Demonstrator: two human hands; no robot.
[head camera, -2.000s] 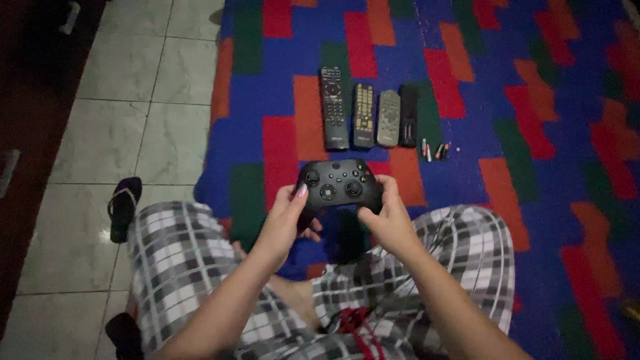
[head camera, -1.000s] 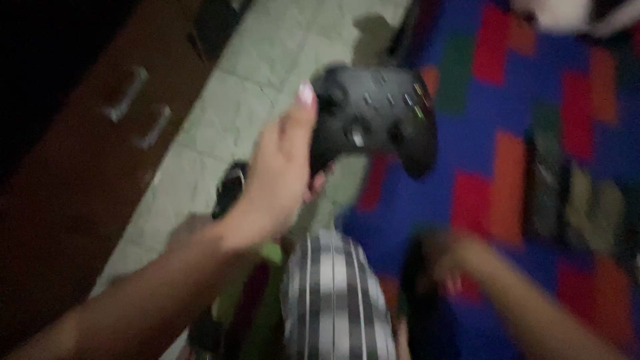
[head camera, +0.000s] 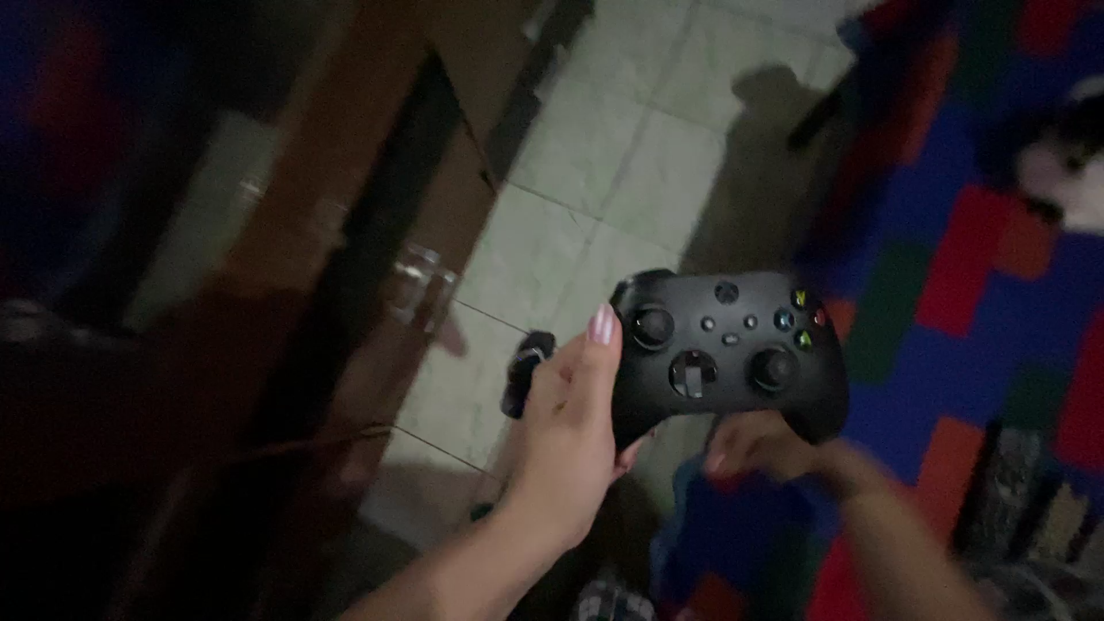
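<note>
A black Xbox game controller (head camera: 733, 345) is held up near the middle of the view, its buttons and sticks facing me. My left hand (head camera: 573, 414) grips its left side, thumb along the edge and fingers partly hidden behind. Below the controller's right half is my right hand (head camera: 763, 448), blurred and partly covered by it; whether it touches the controller or holds anything cannot be told. Blurred remote controls (head camera: 1000, 483) lie at the lower right on a patterned cover (head camera: 906, 371) of blue, red, green and orange blocks.
Light floor tiles (head camera: 552, 233) run between the patterned cover and dark brown furniture (head camera: 371, 172) with a shiny handle at the left. A dark slipper (head camera: 528, 371) lies on the tiles beside my left hand. A blurred black and white thing (head camera: 1061, 164) rests at the upper right.
Both hands held the controller two seconds ago; the right hand was off it one second ago and is now just below its right half. The view has swung left toward the floor and furniture.
</note>
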